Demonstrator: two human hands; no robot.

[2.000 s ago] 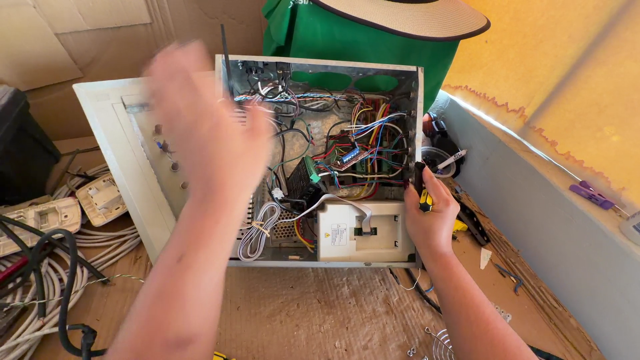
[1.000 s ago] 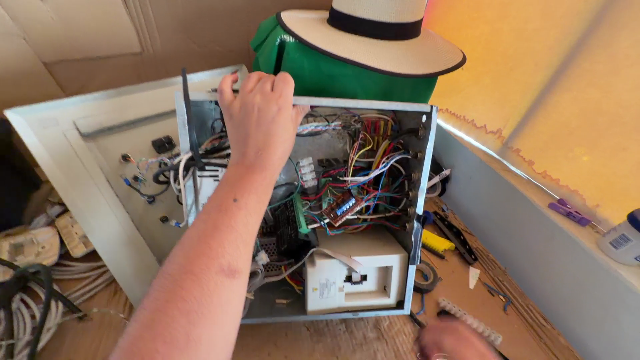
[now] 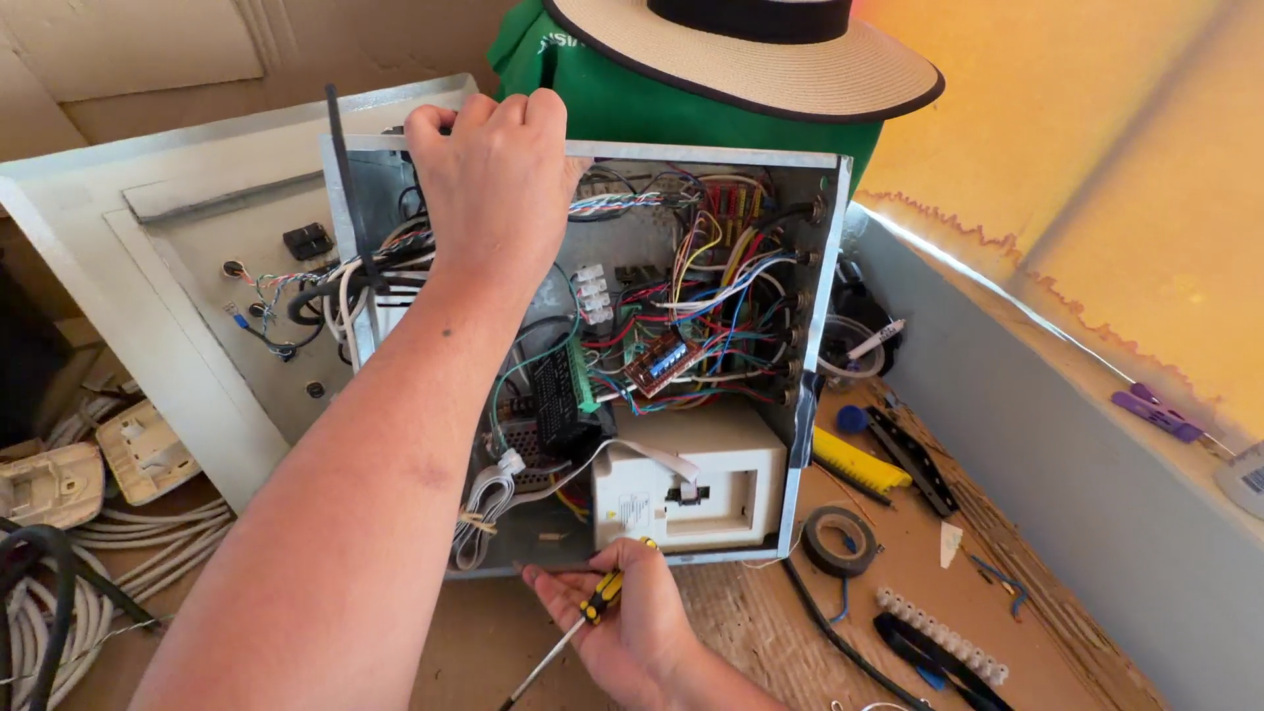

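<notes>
A metal electrical enclosure (image 3: pixel 829 296) stands tilted, its open side facing me, full of coloured wires. My left hand (image 3: pixel 499 183) grips its top edge. Below, my right hand (image 3: pixel 617 612) holds a screwdriver (image 3: pixel 602 597) with a yellow and black handle, its shaft pointing down to the left; the fingertips are at the enclosure's bottom edge. Inside sit a beige plastic unit (image 3: pixel 632 494) with a grey ribbon cable, a green terminal strip (image 3: pixel 580 375), a white terminal block (image 3: pixel 592 293) and a tied cable bundle (image 3: pixel 484 509). The door panel (image 3: pixel 79 227) hangs at the left, with wires running to it.
Coiled cables (image 3: pixel 89 612) and beige plastic covers (image 3: pixel 148 449) lie at the left. On the right are black tape (image 3: pixel 839 541), a yellow-handled tool (image 3: pixel 854 462), a terminal strip (image 3: pixel 943 632) and a purple clothespin (image 3: pixel 1155 413). A straw hat (image 3: pixel 770 69) rests on green fabric behind.
My left hand, blurred in the air two seconds ago, now grips the enclosure's top edge. My right hand has moved from the enclosure's right side, through the lower right, to its bottom edge.
</notes>
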